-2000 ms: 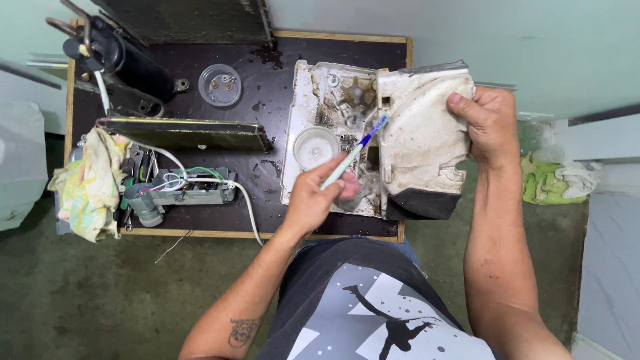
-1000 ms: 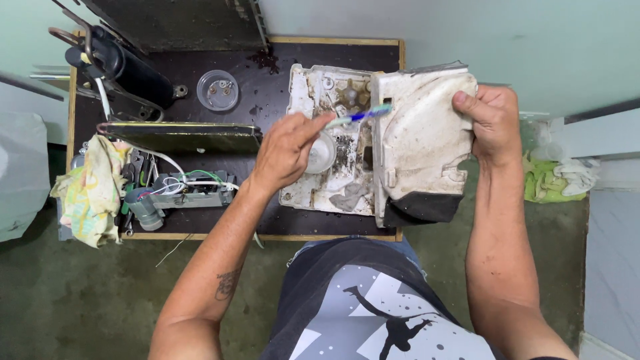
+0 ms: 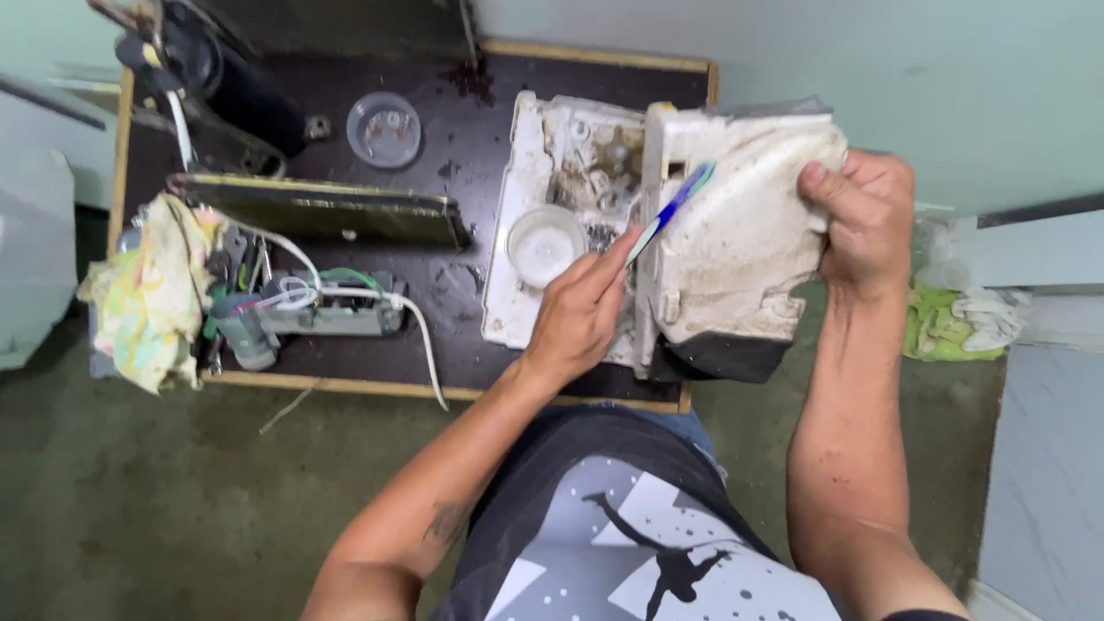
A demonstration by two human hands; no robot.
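Note:
My left hand (image 3: 576, 315) is closed on the handle of a blue and pale green toothbrush (image 3: 670, 216). The brush's head lies against the near-left part of a dirty white moulded housing piece (image 3: 742, 233) with dark foam at its lower end. My right hand (image 3: 867, 216) grips that piece by its right edge, thumb on top, and holds it tilted. Beneath and to its left a grimy white plastic base (image 3: 522, 207) lies on the table, partly hidden. A round translucent tub (image 3: 546, 246) stands on the base, just above my left hand.
The dark table (image 3: 448, 285) has a wooden edge. On it are a small bowl of screws (image 3: 384, 130), a black cylindrical compressor (image 3: 233, 86), an upright dark panel (image 3: 328, 211), a wired grey control unit (image 3: 336, 306) and a stained cloth (image 3: 155, 293). Bags (image 3: 957, 319) lie at the right.
My left hand has moved down from its place a second ago, and the toothbrush has turned from nearly level to slanting. My right hand still holds the housing piece in about the same place.

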